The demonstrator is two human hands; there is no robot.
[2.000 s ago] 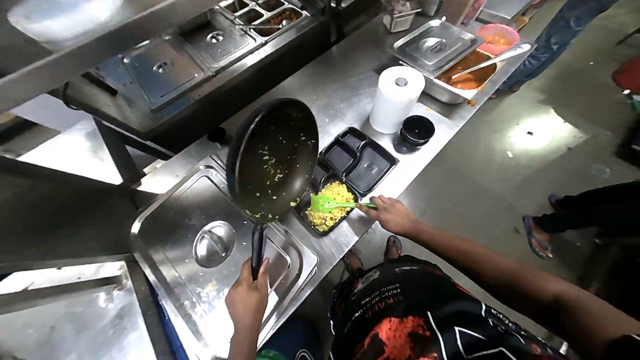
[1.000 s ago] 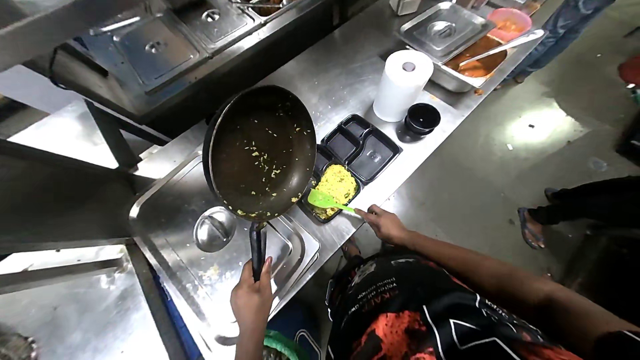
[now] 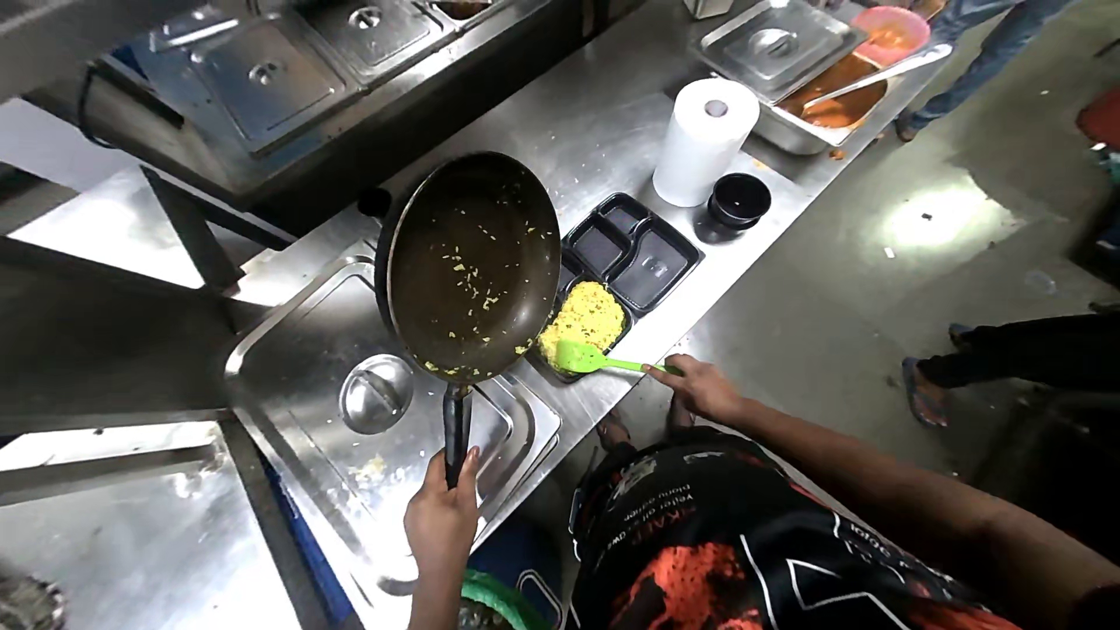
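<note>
My left hand [image 3: 444,512] grips the black handle of a dark frying pan [image 3: 472,267], tilted above the counter with yellow grains stuck to its inner surface. In my right hand [image 3: 700,385] is the handle of a green spatula [image 3: 584,357]; its head rests against yellow rice [image 3: 591,317]. The rice lies in a compartment of a black plastic meal tray [image 3: 654,267]. The tray's other visible compartments hold no food, and the pan hides part of its left side.
A paper towel roll [image 3: 700,144] and black bowls [image 3: 739,199] stand beyond the tray. Farther back, a steel pan [image 3: 801,131] holds orange-red food and a ladle. A steel lid [image 3: 302,385] lies under the frying pan. Other people's legs show at the right.
The frying pan has turned so that more of its inner surface faces me than two seconds ago. The spatula's head has moved to the near edge of the rice.
</note>
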